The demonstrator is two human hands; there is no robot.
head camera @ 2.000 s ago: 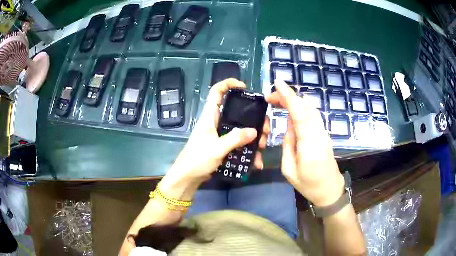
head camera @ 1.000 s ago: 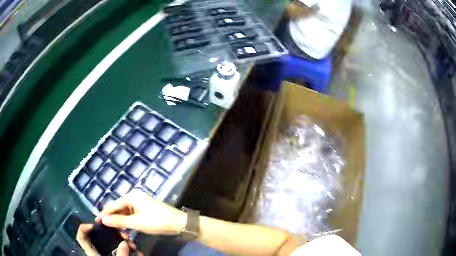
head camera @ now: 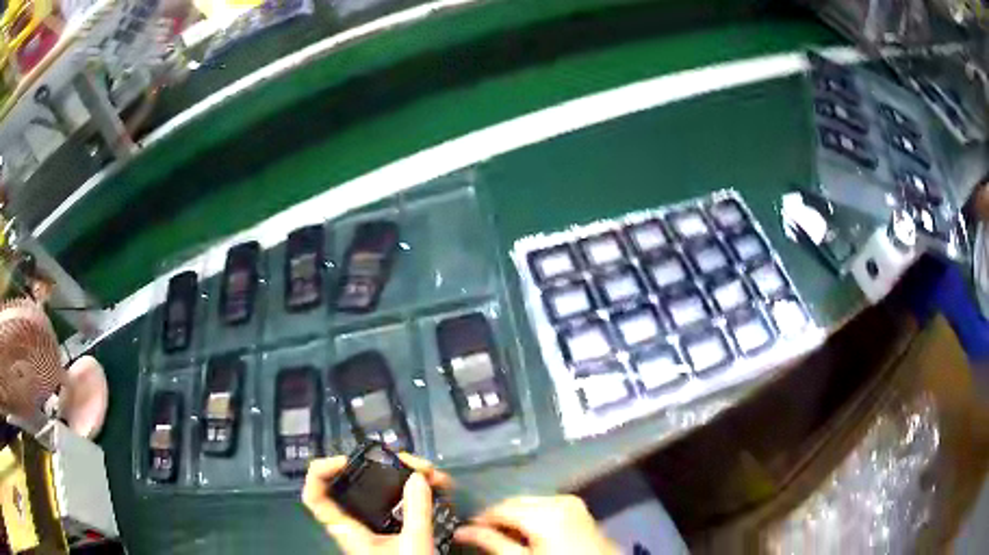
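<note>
A black keypad phone [head camera: 374, 485] is held low in the picture, screen side up and tilted. My left hand [head camera: 363, 520] is shut on it, with the thumb over its face. My right hand [head camera: 531, 526] is at the phone's lower end; its fingertips are bent at the keypad and partly blurred, so I cannot tell whether they grip it. The phone tray [head camera: 445, 447] lies behind, with several black phones in two rows and one bare pocket at the top right. The lens tray [head camera: 555, 407], right of it, holds rows of small black-rimmed lenses.
A second phone tray [head camera: 876, 163] is at the far right. The dispenser bottle [head camera: 881, 266] and white wipe [head camera: 805, 217] are near it. An open carton with clear scraps [head camera: 868, 477] is at lower right. A pink fan [head camera: 30, 358] and white box [head camera: 81, 488] are at left.
The view swung to the right and has come back to the trays. The phone now shows lower, in front of the phone tray, and my right hand is at its keypad end.
</note>
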